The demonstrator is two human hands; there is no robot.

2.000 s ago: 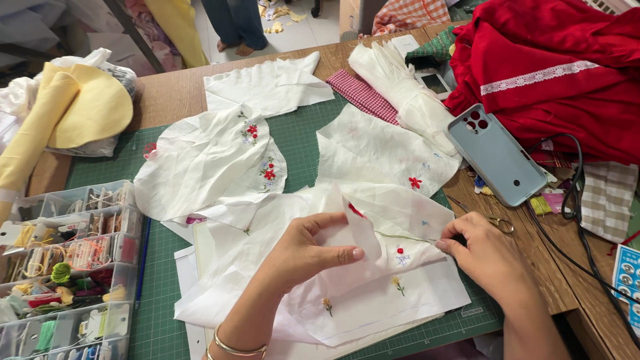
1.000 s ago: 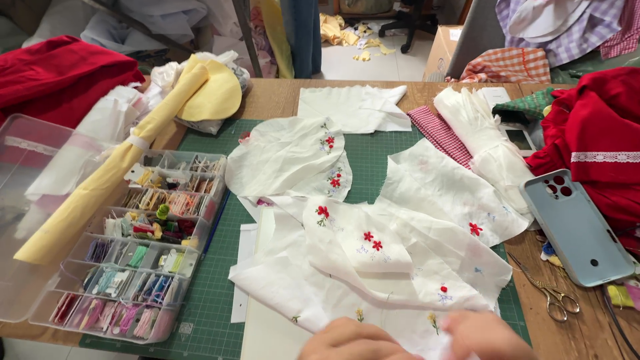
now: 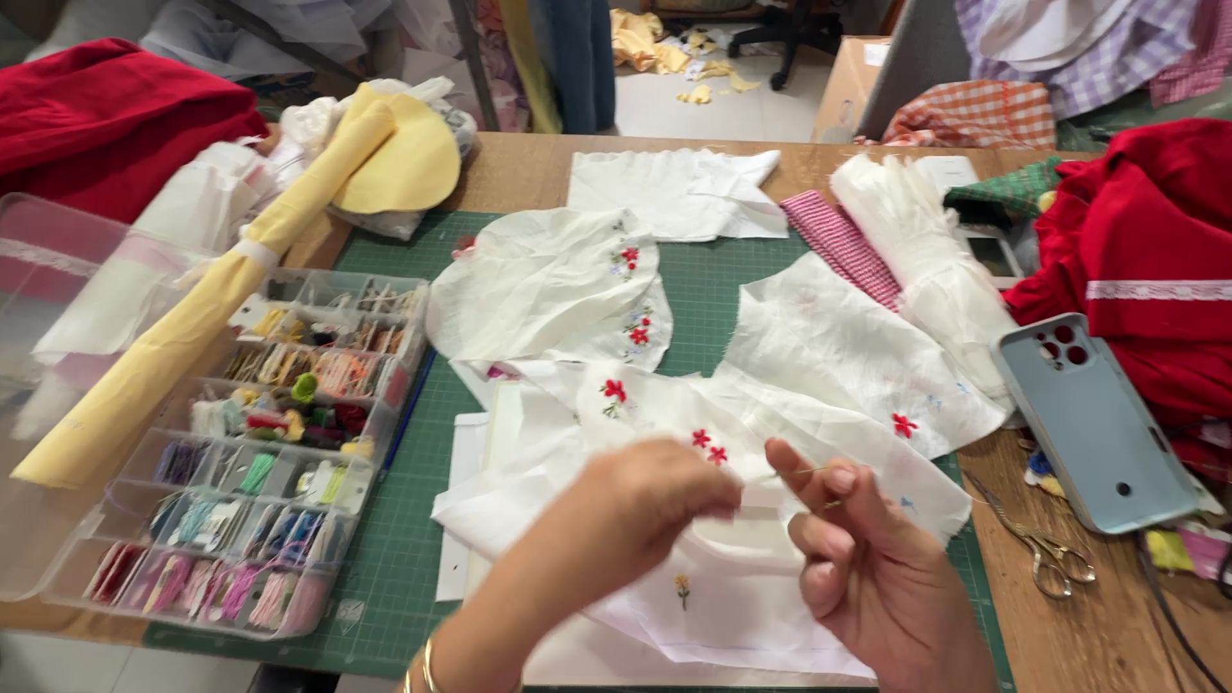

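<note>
My left hand (image 3: pixel 654 496), blurred and with a gold-coloured bangle at the wrist, is raised over white embroidered cloth (image 3: pixel 664 404), its fingers closed; whether they pinch anything is not visible. To its right my right hand (image 3: pixel 866 568) is turned palm up, with a thin green thread (image 3: pixel 807 471) between its thumb and index finger. A needle cannot be made out. The cloth beneath both hands bears red flowers and a small yellow flower (image 3: pixel 682 585). Another embroidered white piece (image 3: pixel 549 289) lies behind on the green cutting mat (image 3: pixel 707 289), and a third (image 3: pixel 837 346) lies to the right.
At left stands an open plastic box (image 3: pixel 318 616) of thread bobbins, with a yellow fabric roll (image 3: pixel 192 308) across its lid. Gold scissors (image 3: pixel 1044 553) and a blue-grey phone (image 3: pixel 1097 423) lie at right, before red fabric (image 3: pixel 1145 241). A dark cable runs along the right edge.
Two seconds ago both hands were on the embroidered cloth; now they are raised above it, close together, with a thread at the right one. The view has shifted toward the left.
</note>
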